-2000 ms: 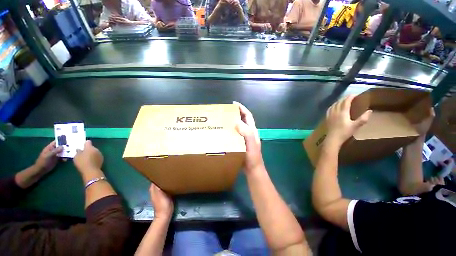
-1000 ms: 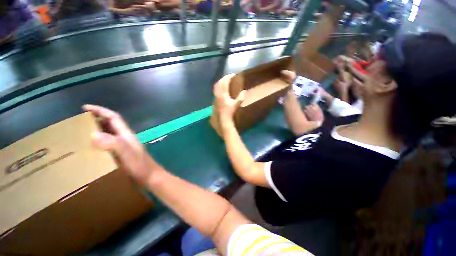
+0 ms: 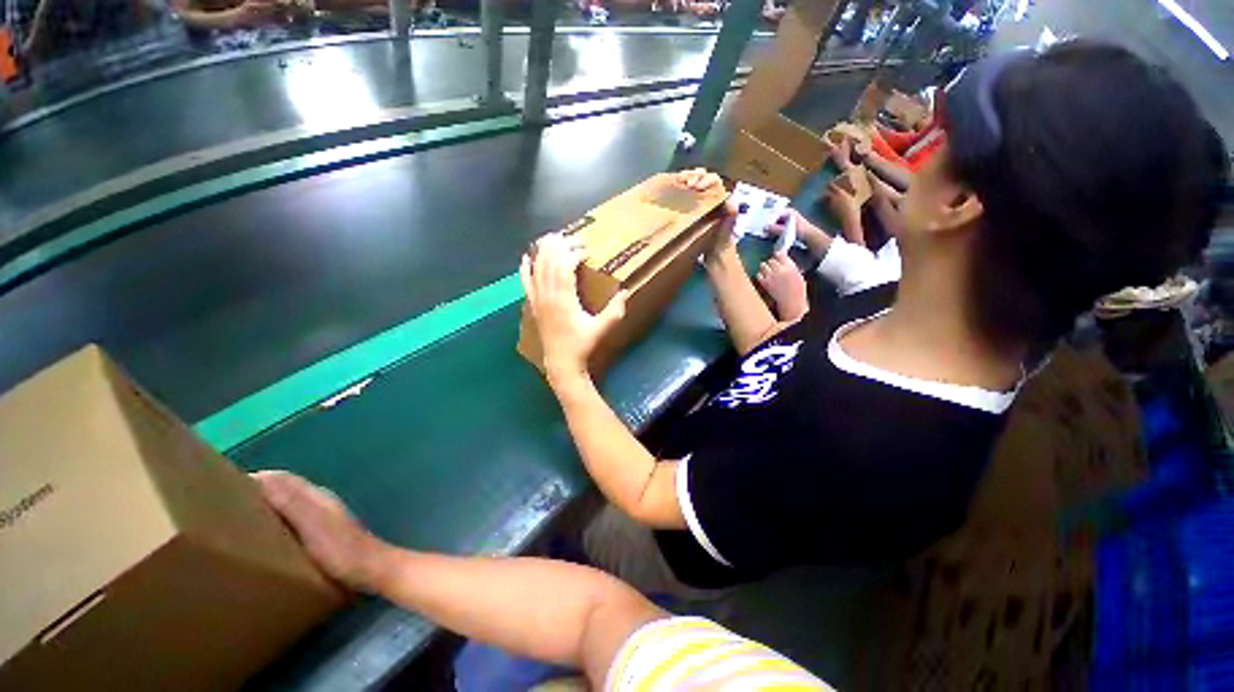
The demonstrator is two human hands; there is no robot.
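A closed brown product carton stands at the lower left, cut off by the picture's left edge. Part of its print, "System", shows on the large panel, with a short dark slot near the edge below. My right hand lies against the carton's right side, fingers partly hidden at its edge. My left hand is out of the picture.
A person in a black shirt sits at right and holds a brown carton, its lid now folded down. Printed papers lie beyond. The green rail and dark conveyor run behind. Another carton stands farther off.
The view has swung right. My right hand has moved from the carton's top edge down to its side. The neighbour's open carton now has its top folded over.
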